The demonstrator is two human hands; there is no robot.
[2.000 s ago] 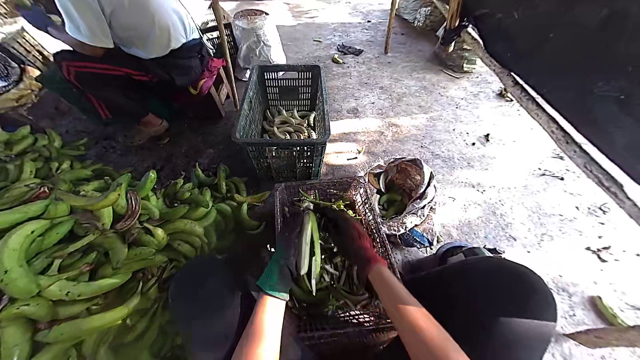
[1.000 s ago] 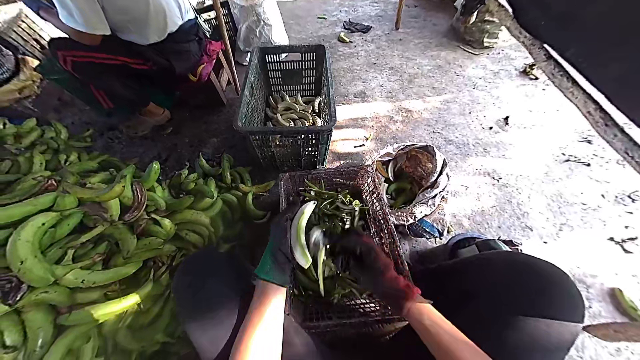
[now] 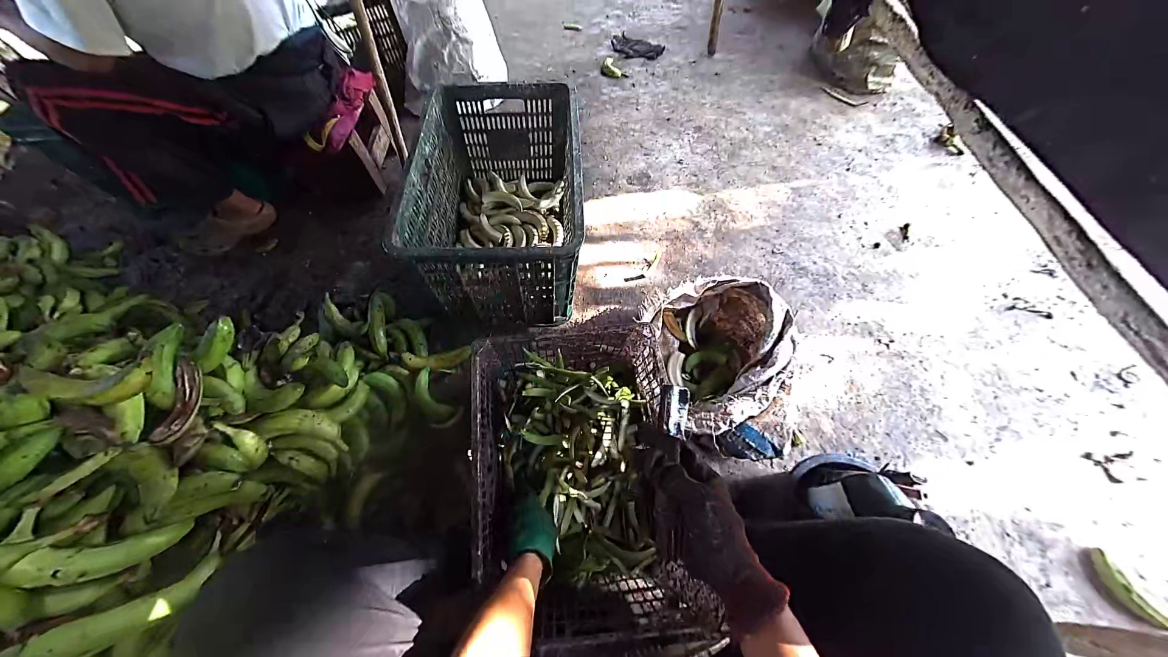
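A dark plastic crate (image 3: 488, 429) stands between my knees, filled with green plantain peels (image 3: 584, 429). My left hand (image 3: 529, 525), in a dark glove with a green cuff, reaches down inside its left part; the fingers are hidden in shadow. My right hand (image 3: 689, 493), in a dark glove with a red cuff, is at the crate's right side, its fingers blurred and dark. Whether it holds anything is not clear. Beyond it a white woven sack (image 3: 776, 365) with rolled edges holds peels and a brown fibrous mass. Unpeeled green plantains (image 3: 301, 429) lie heaped on the left.
A green crate (image 3: 484, 255) with peeled plantains (image 3: 511, 214) stands ahead. At the upper left a person (image 3: 182, 46) sits near a wooden stool (image 3: 370, 146). A blue-rimmed object (image 3: 835, 470) lies beside my right knee. A peel (image 3: 1127, 584) lies on the concrete at lower right.
The pale peeled plantain seen at my left hand one second ago is out of sight. My left hand has gone lower into the crate, and my right hand has moved to its right side.
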